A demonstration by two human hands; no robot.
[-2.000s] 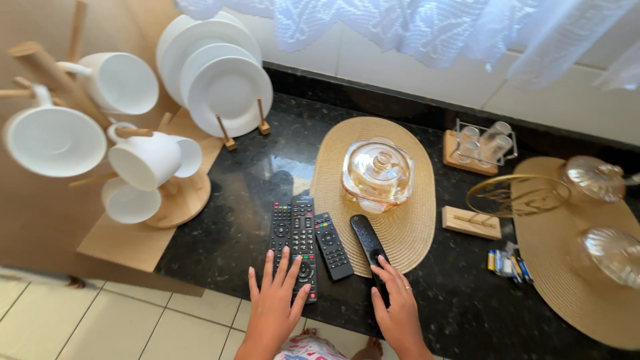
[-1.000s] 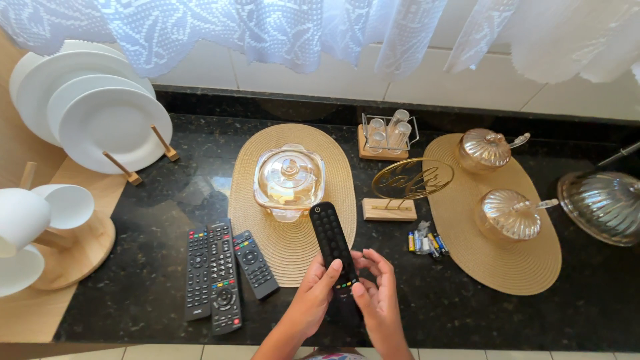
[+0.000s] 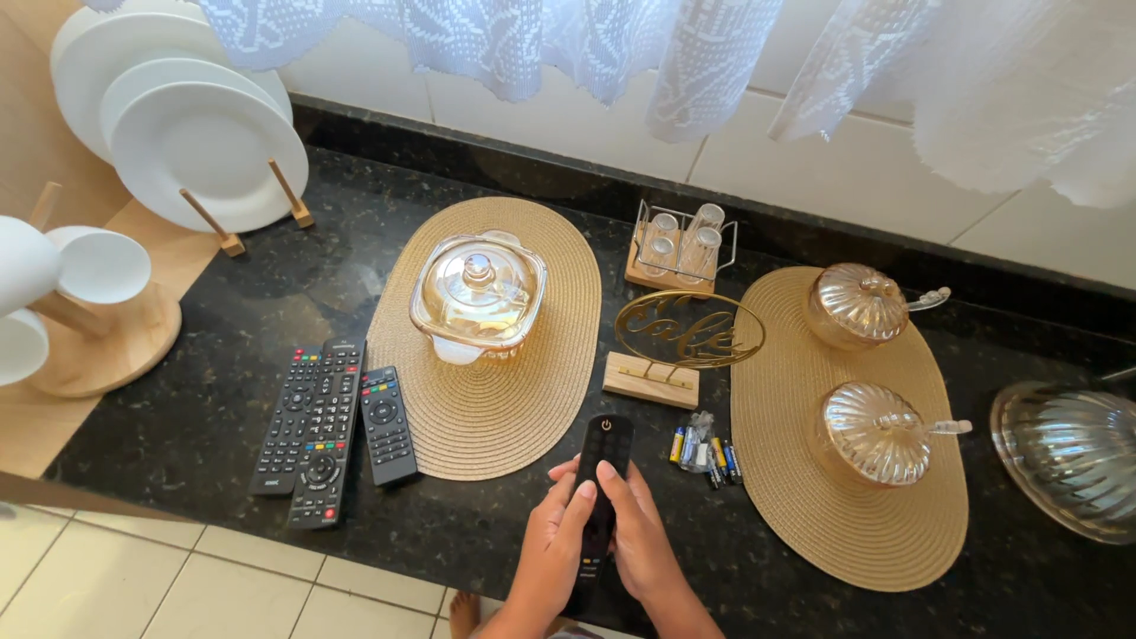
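Note:
Both hands hold a slim black remote control point(image 3: 600, 497) upright in view near the counter's front edge. My left hand point(image 3: 552, 541) grips its left side and my right hand point(image 3: 641, 541) its right side, with both thumbs on its face. Left of them, a long black remote control point(image 3: 328, 435) lies against another remote point(image 3: 291, 422), and a smaller remote point(image 3: 388, 426) lies just to the right, its upper end by the woven placemat. Several small batteries point(image 3: 706, 451), some in clear plastic, lie to the right of my hands.
An amber glass dish with lid point(image 3: 479, 293) stands on a woven placemat point(image 3: 506, 426). Behind are a gold sign on a wooden base point(image 3: 650, 380) and a rack of small glasses point(image 3: 679, 244). Lidded glass bowls point(image 3: 874, 435) stand right, white plates point(image 3: 209, 155) and cups point(image 3: 99, 264) left.
Two seconds ago the slim remote lay on the counter by the placemat under my right hand, and my left hand rested on the other remotes. Both hands now hold it. The view has shifted right.

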